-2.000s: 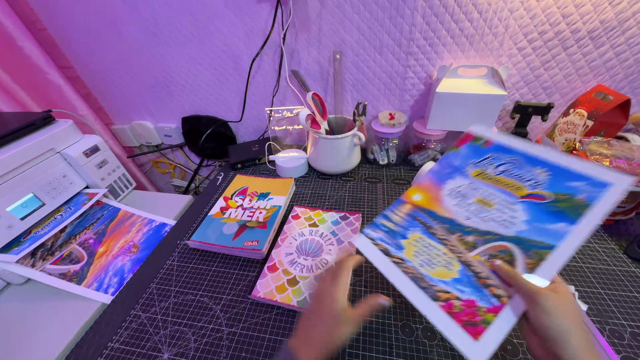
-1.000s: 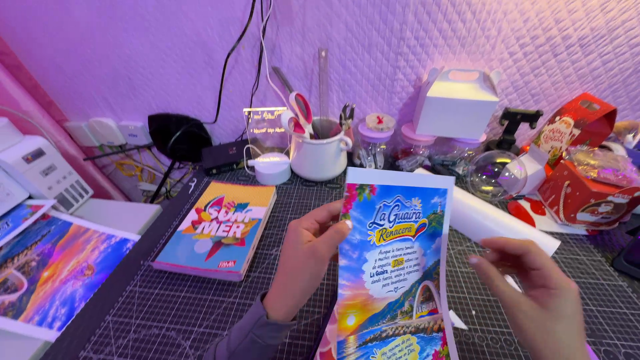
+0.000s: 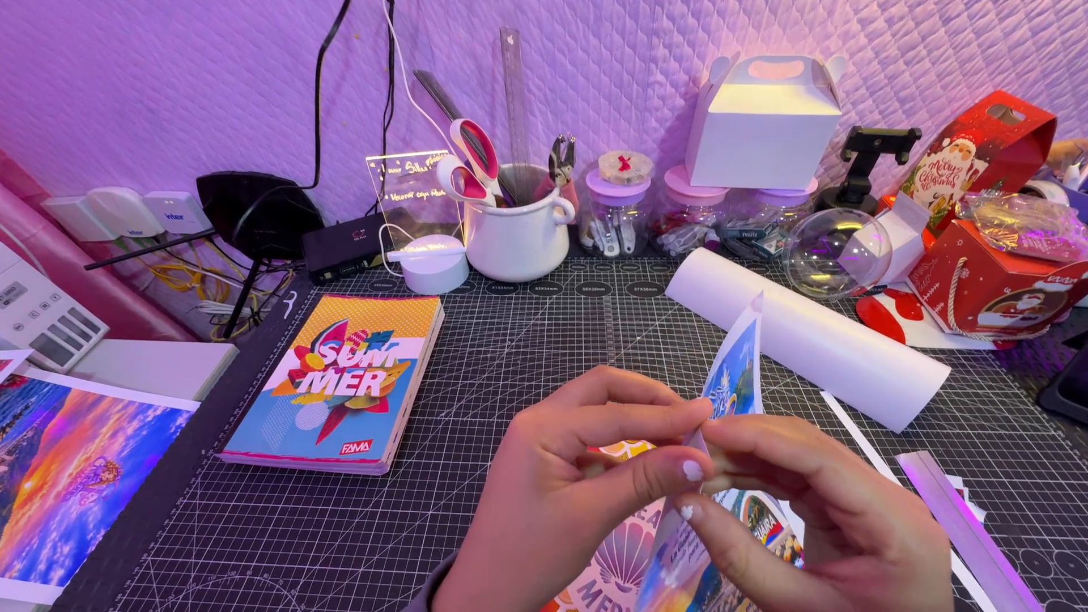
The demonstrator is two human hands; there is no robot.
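Observation:
My left hand (image 3: 586, 484) and my right hand (image 3: 816, 501) meet at the right of centre, both pinching the edge of a colourful printed sheet (image 3: 738, 365). The sheet is turned nearly edge-on, and my fingers hide part of it. Beneath it and behind my left hand, a notebook with a shell pattern (image 3: 625, 552) lies partly hidden on the black cutting mat (image 3: 544, 340). Left of my hands lies a thick notebook with a summer cover (image 3: 340, 382).
At the back stand a white pot (image 3: 518, 238) with scissors, lidded jars (image 3: 616, 212) and a white box (image 3: 761, 127). A white roll (image 3: 807, 340) and a ruler (image 3: 969, 527) lie right. Red gift boxes (image 3: 1003, 280) stand far right; a printed sheet (image 3: 85, 484) is at left.
My right hand, apart from the sheet one second ago, now pinches it beside my left hand. The sheet faced me then and is now nearly edge-on.

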